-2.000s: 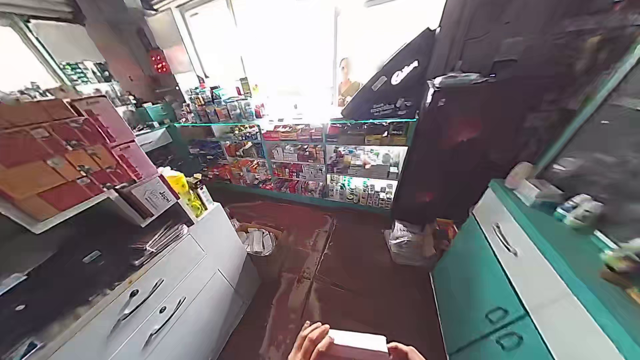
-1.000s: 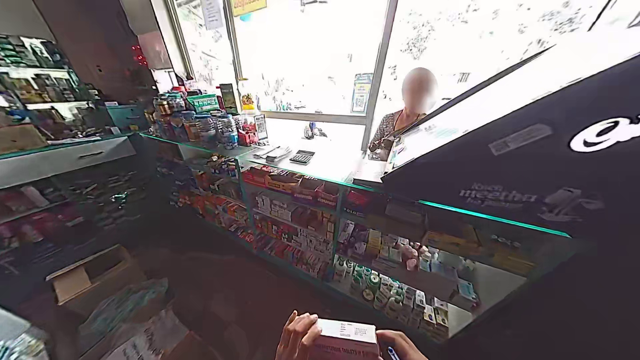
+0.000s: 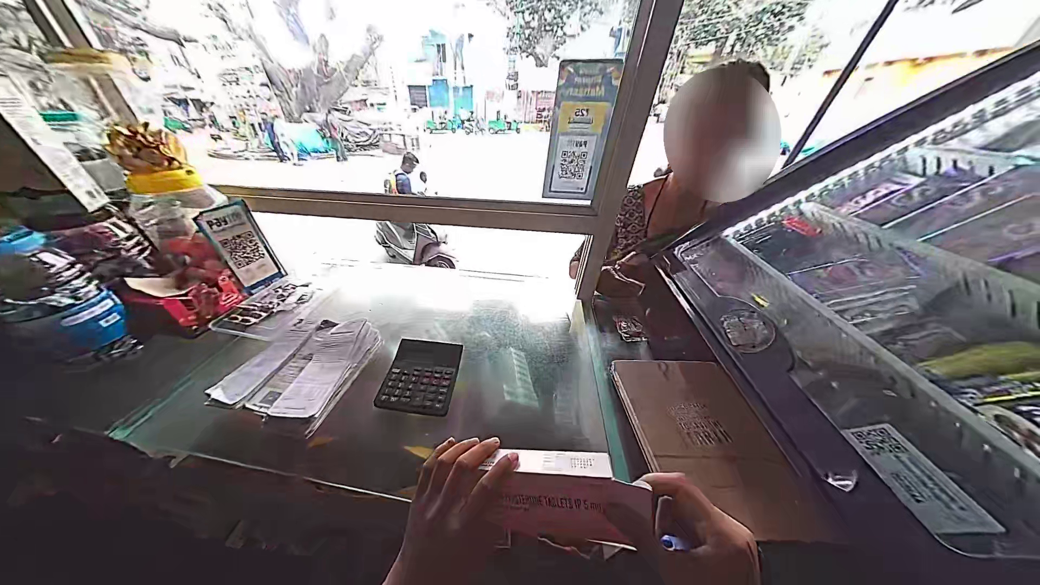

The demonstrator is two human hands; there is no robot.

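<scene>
A white and pink cardboard tablet box (image 3: 561, 496) is held between my two hands above the near edge of the glass counter. My left hand (image 3: 459, 500) grips its left end, with the fingers over the top. At the right end, my right hand (image 3: 699, 524) holds the box, and a pen with a blue end (image 3: 673, 542) shows between its fingers. Beyond the box lies a black calculator (image 3: 420, 376) on the glass, with a stack of papers (image 3: 301, 370) to its left. A flat brown cardboard carton (image 3: 703, 422) lies to the right.
Across the counter (image 3: 487, 325) stands a person (image 3: 650, 219) by the window frame (image 3: 406, 213). Plastic jars (image 3: 69, 305), a red box (image 3: 191, 296) and a payment code stand (image 3: 242, 244) are at the left. A slanted freezer or display case (image 3: 861, 341) borders the right side.
The view has moved up to the counter, with a large turn. Both hands still hold the box. The calculator and papers, small one second ago, now lie close in front.
</scene>
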